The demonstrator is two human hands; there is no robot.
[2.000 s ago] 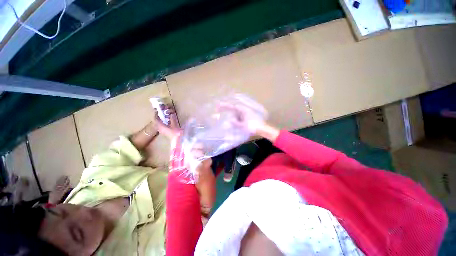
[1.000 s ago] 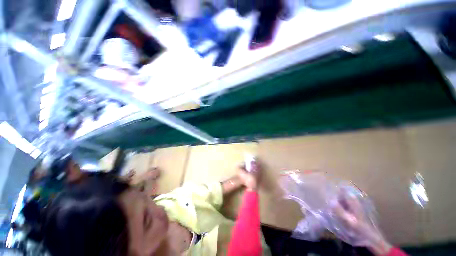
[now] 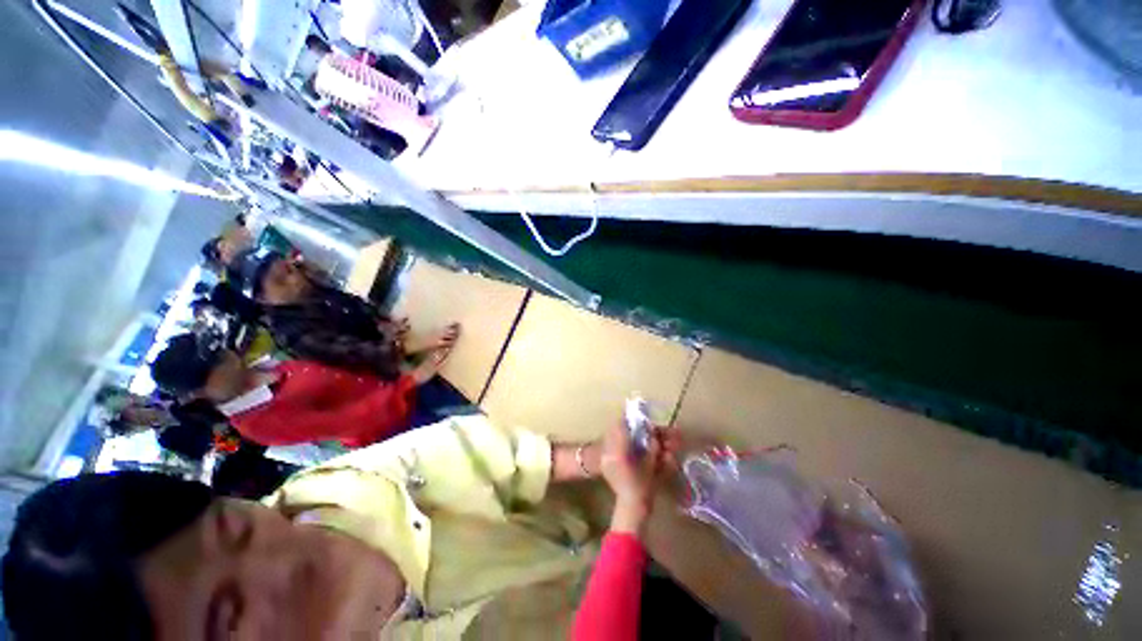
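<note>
My left hand, in a red sleeve, reaches to the bench and overlaps a coworker's hand. A small white part shows at the fingertips there; whose fingers grip it is unclear. A crinkled clear poly bag is to the right of these hands, over the cardboard-covered bench. My right hand shows dim and blurred through the bag at the lower right, its fingers not clear.
A coworker in a yellow shirt is close on the left, with more people along the bench. A shelf above holds a phone, a dark oblong object, a blue box and a pink fan-like object. A metal strut slants to the bench.
The view has swung up and left, showing the shelf and more coworkers. The clear bag is now apart from my left hand, to its right. The white part remains at the overlapping hands.
</note>
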